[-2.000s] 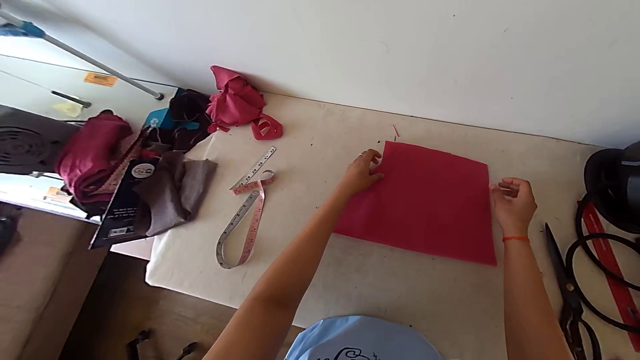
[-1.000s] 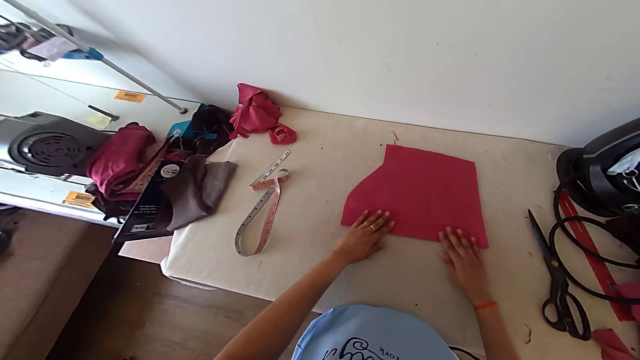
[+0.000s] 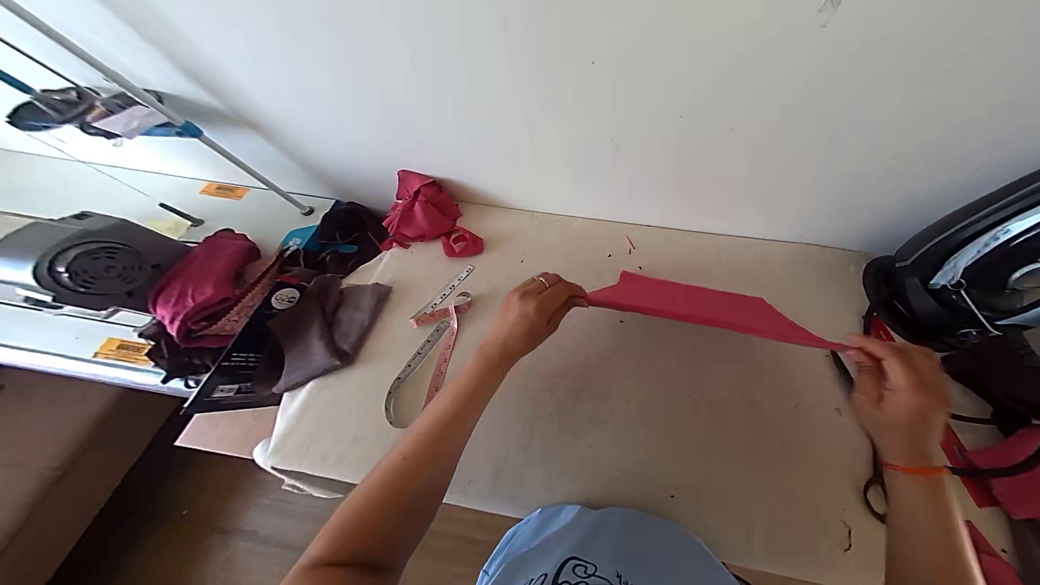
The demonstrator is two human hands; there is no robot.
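Observation:
A piece of dark pink fabric (image 3: 699, 307) is stretched between my two hands, its near edge raised above the cloth-covered table (image 3: 601, 431). My left hand (image 3: 540, 313) pinches its left corner between thumb and fingers. The right corner is pinched in my right hand (image 3: 898, 390), which is slightly blurred and wears an orange band at the wrist. A measuring tape (image 3: 439, 357) lies in loops left of my left hand. Scissors (image 3: 875, 491) lie partly hidden behind my right hand and forearm.
Crumpled pink fabric (image 3: 422, 210) lies at the table's back left corner. Grey-brown cloth (image 3: 329, 325) and a rolled pink cloth (image 3: 207, 280) sit beside a sewing machine (image 3: 97, 260). At the right edge stands an iron (image 3: 975, 260), with pink scraps (image 3: 1020, 471) and a red strip near it. A wall borders the back.
The fabric lay flat under both palms one second ago; now its near edge is lifted by the corners and folds back, away from me. Both hands have moved up and apart, closing on the fabric.

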